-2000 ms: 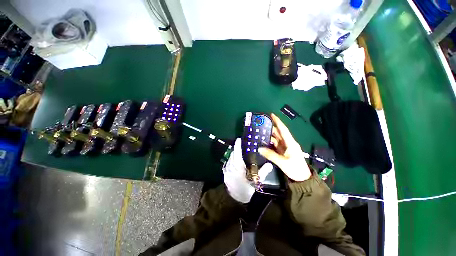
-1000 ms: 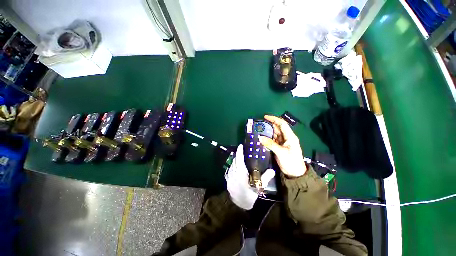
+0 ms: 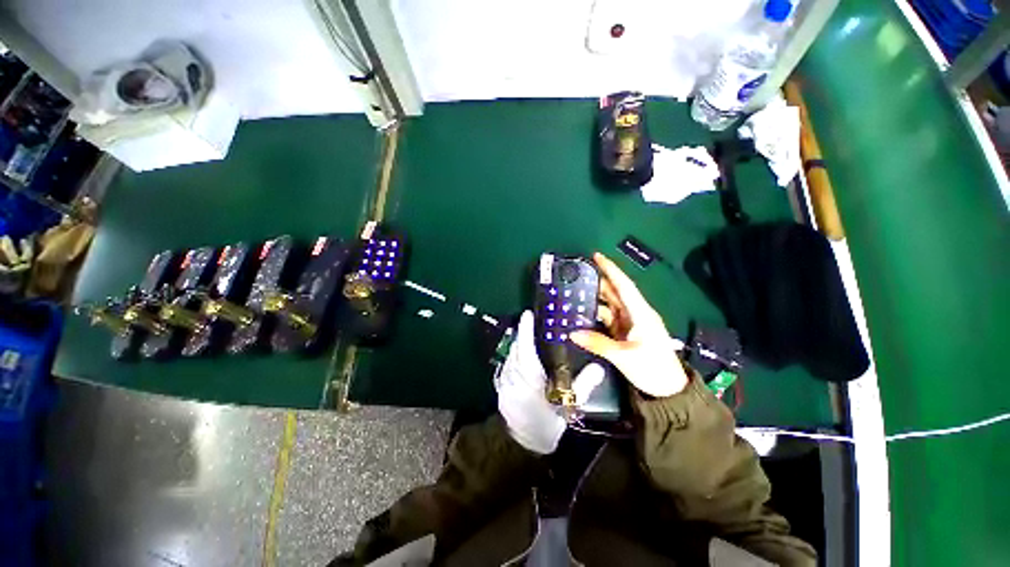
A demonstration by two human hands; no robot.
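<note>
A black lock panel (image 3: 568, 297) with lit keypad dots is held upright in front of me, its round pad at the top and dark, its brass part at the bottom. My gloved left hand (image 3: 527, 390) holds its lower left side. My bare right hand (image 3: 640, 334) holds the right side, with the thumb over the lower keys and the fingers at the upper right edge. The palm sides and the panel's back are hidden.
Several panels (image 3: 266, 290) stand in a row at left, the rightmost lit. Another panel (image 3: 627, 142) lies at the back beside white cloth (image 3: 678, 174). A black cloth (image 3: 781, 297), a green board (image 3: 723, 383) and a small black block (image 3: 637, 251) are at right. A bottle (image 3: 731, 86) stands behind.
My right thumb has moved from the upper keys down to the lower keys. The blue glow around the round pad seen earlier is gone. The panel stays in both hands.
</note>
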